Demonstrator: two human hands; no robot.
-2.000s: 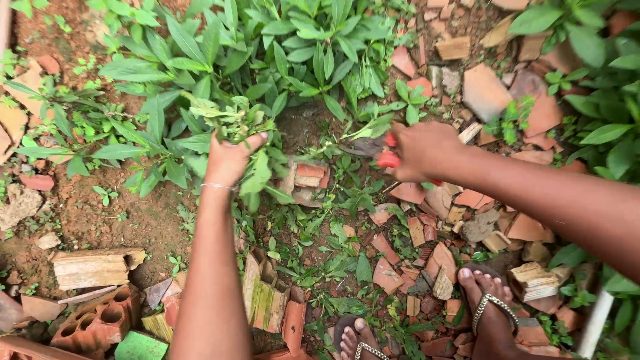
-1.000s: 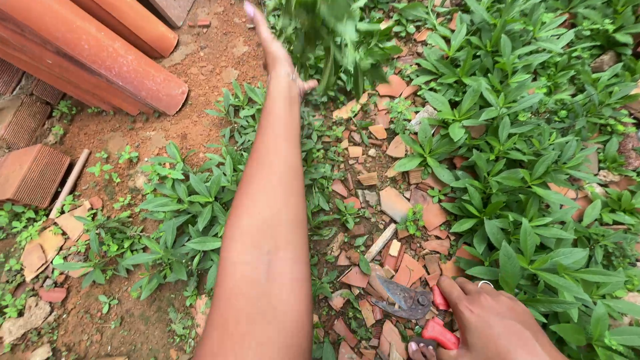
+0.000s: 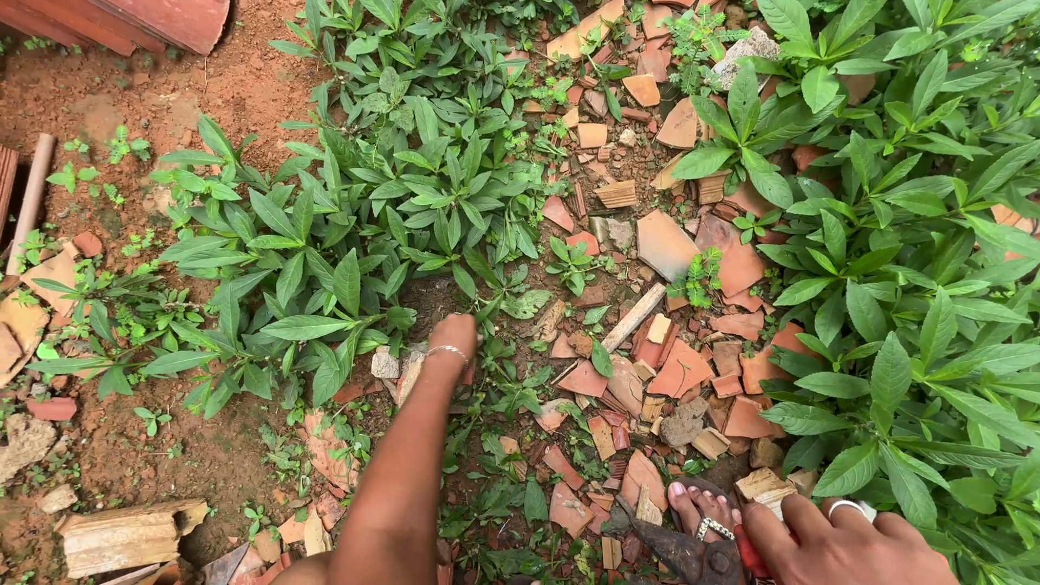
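Note:
My left hand [image 3: 455,340], a bracelet at its wrist, reaches down to the soil beside the stems of leafy green plants [image 3: 439,179]; its fingers are hidden below it, so what they touch cannot be told. At the lower right, my right hand [image 3: 837,540], with a ring on one finger, is closed around the red handle of pruning shears [image 3: 686,552]. The dark metal blades point up and left, over broken terracotta pieces [image 3: 642,479] and beside my sandalled foot [image 3: 707,508].
Broken terracotta shards [image 3: 678,370] and a pale stick [image 3: 634,317] lie along the middle. Dense leafy plants [image 3: 894,374] stand on the right. Curved clay tiles [image 3: 179,20] are at the upper left, a broken hollow block [image 3: 130,536] at the lower left.
The left hand held cut leafy stems two seconds ago; it reached upward one second ago and is now low at the soil. The shears remain in my right hand. The view has shifted.

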